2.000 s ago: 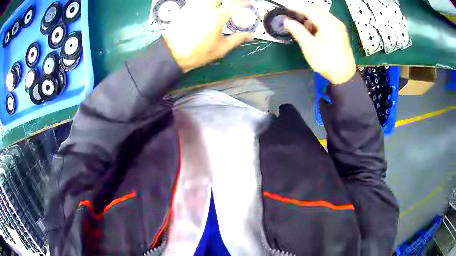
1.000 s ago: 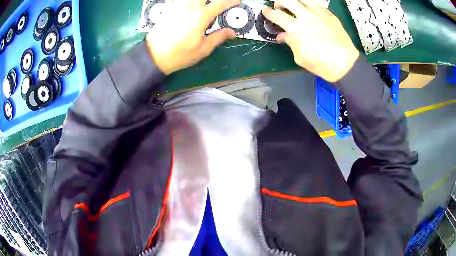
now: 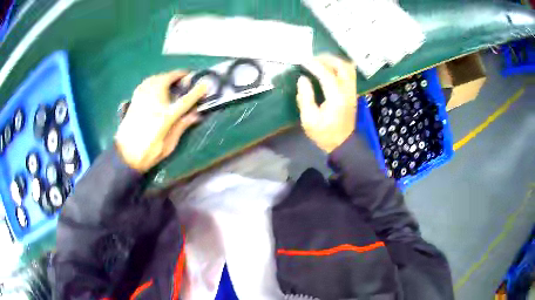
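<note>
A silver metal plate (image 3: pixel 265 85) with black disc parts (image 3: pixel 244 74) in a row lies tilted on the green bench. Two discs show clearly; the left end is covered by my left hand. My left hand (image 3: pixel 155 120) is closed around that end, thumb over a disc. My right hand (image 3: pixel 328 105) is off the plate's right end, fingers curved. Something dark shows between thumb and fingers; blur hides whether it is a held disc or shadow. A bare pale strip (image 3: pixel 237 38) lies behind the loaded plate.
A blue tray (image 3: pixel 76 111) with loose black discs is at the left. Overlapped metal plates (image 3: pixel 372 35) lie at the upper right. A blue crate (image 3: pixel 449 137) full of small black parts stands below the bench edge at right, beside an open cardboard box (image 3: pixel 466 82).
The view has shifted, bringing more bench into sight. My left hand is now closed on the plate's left end, and the plate is tilted. My right hand has come off the discs.
</note>
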